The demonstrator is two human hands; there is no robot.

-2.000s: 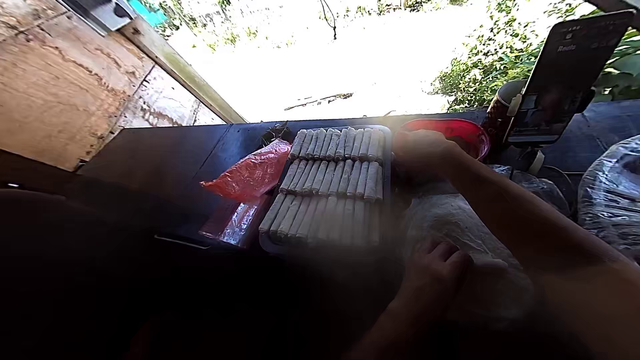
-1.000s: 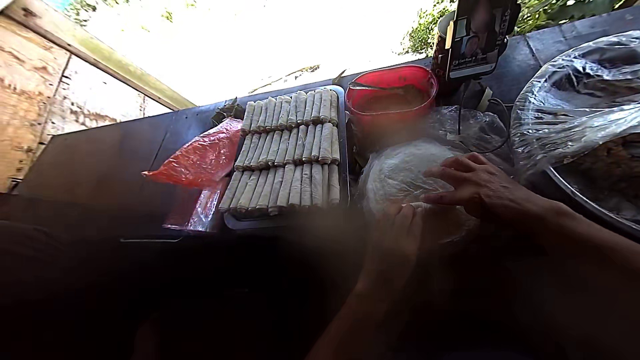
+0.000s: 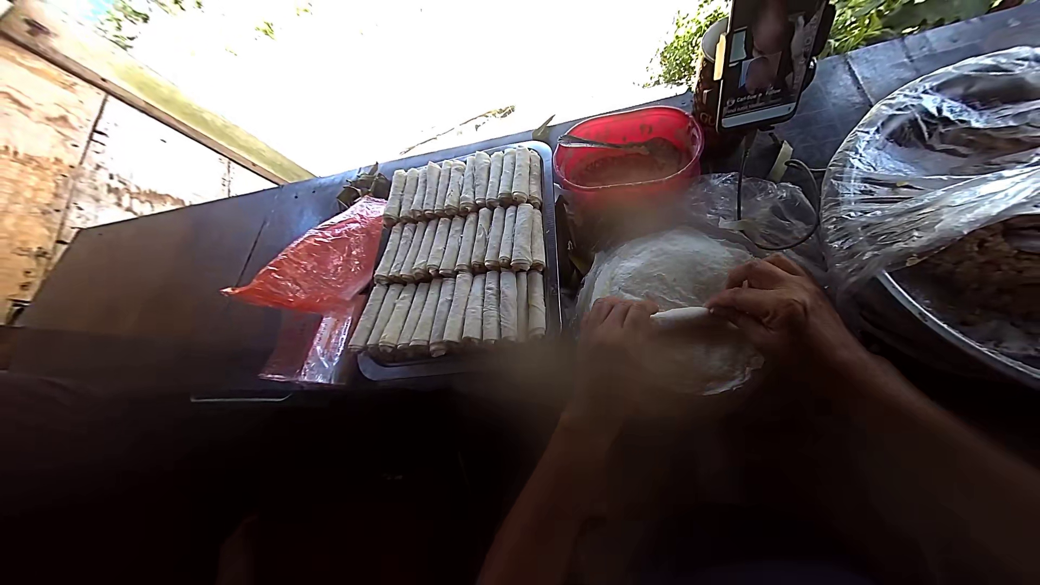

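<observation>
A thin white spring roll [image 3: 681, 315] lies between my hands over a stack of round pale wrappers [image 3: 670, 268]. My left hand [image 3: 613, 349] has its fingers on the roll's left end. The fingertips of my right hand [image 3: 768, 301] pinch its right end. To the left, a metal tray [image 3: 554, 244] holds three rows of finished rolls [image 3: 463, 244]. A red plastic tub [image 3: 691, 154] with a wet paste and a spoon [image 3: 605, 145] stands behind the wrappers. At the right, clear plastic film [image 3: 918, 162] partly covers a large basin [image 3: 959, 325] of chopped filling.
A red plastic bag [image 3: 325, 260] lies against the tray's left side. A phone [image 3: 764, 65] stands upright at the back, with a cable [image 3: 780, 244] below it. Crumpled clear plastic [image 3: 751, 199] is behind my right hand. The dark table's [image 3: 162, 268] back edge borders bright ground.
My right hand has moved from beside the red tub down to the wrappers. A roll now shows between both hands. The view has shifted to the right.
</observation>
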